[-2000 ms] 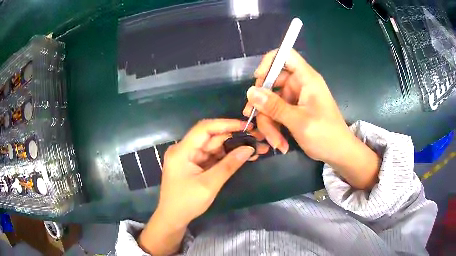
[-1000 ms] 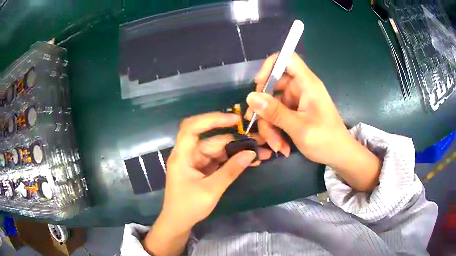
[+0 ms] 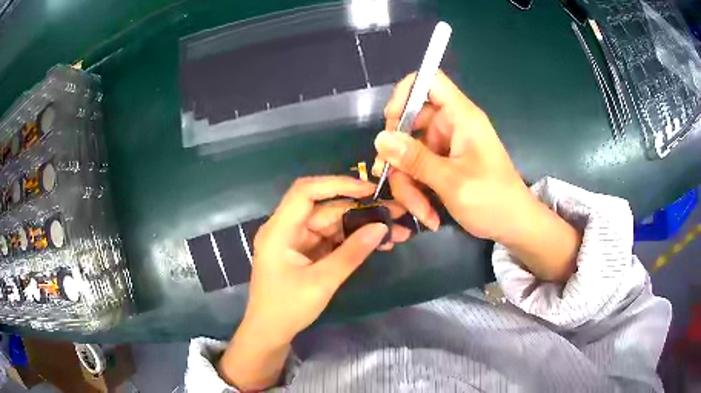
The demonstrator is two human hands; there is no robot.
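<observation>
My left hand (image 3: 307,257) pinches a dark round display module (image 3: 364,220) between thumb and fingers near the middle of the view. An orange flex cable (image 3: 363,173) sticks up behind the module. My right hand (image 3: 453,165) holds silver tweezers (image 3: 420,86) like a pen. The tweezers' tip points down at the module's rear edge, close to the cable's base. Whether the tip grips anything is too small to tell. Short black adhesive strips (image 3: 218,258) lie on the green mat (image 3: 154,176), partly hidden behind my left hand.
Stacked clear blister trays (image 3: 81,165) with discs and orange cables stand at the left. A long black adhesive sheet (image 3: 269,73) lies farther back. Spare tweezers (image 3: 603,77) and another clear tray (image 3: 665,84) lie at the right. Cartons and a blue bin (image 3: 667,216) are below the bench.
The orange cable, hidden two seconds ago, shows above the module. The module's dark face has tilted more toward the camera since a second ago. The tweezers and right hand have shifted slightly left.
</observation>
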